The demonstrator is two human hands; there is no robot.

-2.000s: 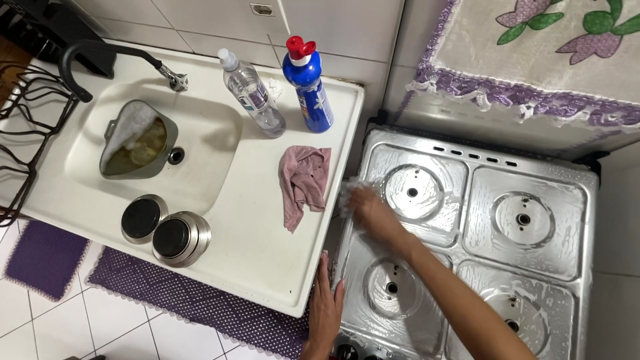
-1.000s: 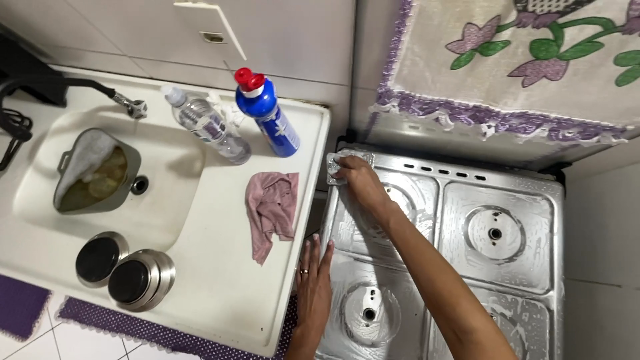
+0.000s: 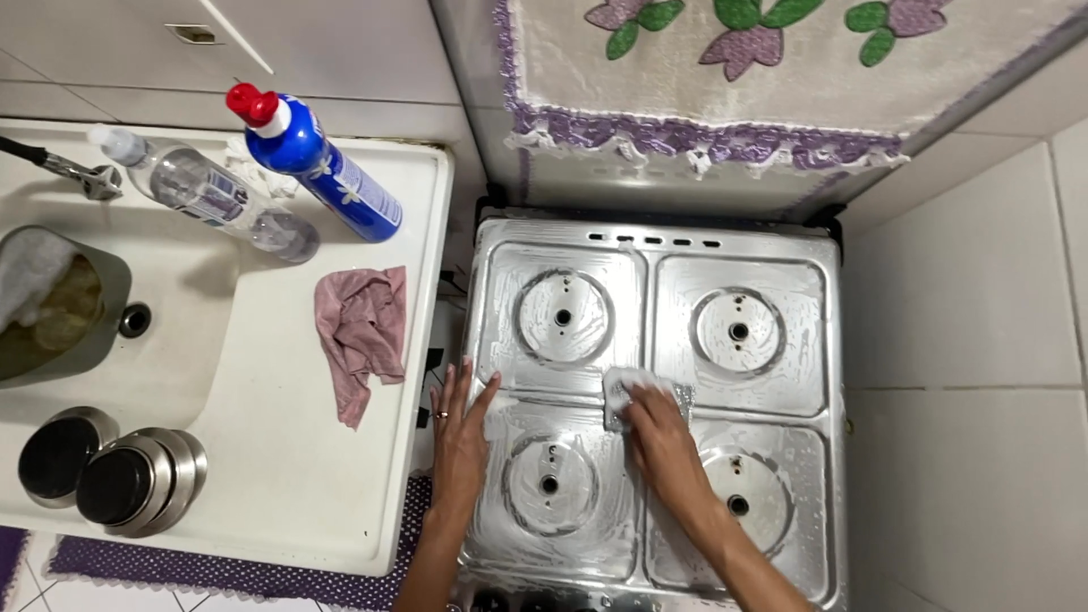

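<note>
My right hand (image 3: 659, 429) presses a sudsy, silvery scouring pad (image 3: 622, 408) on the middle of the stainless steel stove top (image 3: 648, 340), where the four-part pressing meets. My left hand (image 3: 461, 433), with a ring on one finger, rests with its fingers spread on the stove's left edge and holds nothing. Streaks of wet foam cover the steel around the round burner wells. On the counter left of the stove lies a crumpled pink cloth (image 3: 361, 336). Behind it are a blue bottle with a red cap (image 3: 327, 170) and a clear plastic bottle (image 3: 212, 200).
The white sink counter (image 3: 297, 476) holds several burner parts with black caps (image 3: 123, 484). A grey basin (image 3: 106, 289) with cloudy liquid and foam sits in the sink by the faucet (image 3: 85, 174). An embroidered cloth (image 3: 646, 102) hangs behind the stove; a tiled wall (image 3: 960, 340) stands at right.
My right hand has moved with the pad from the stove's back left corner to its middle. My left hand now rests on the stove's left edge. The view has shifted right.
</note>
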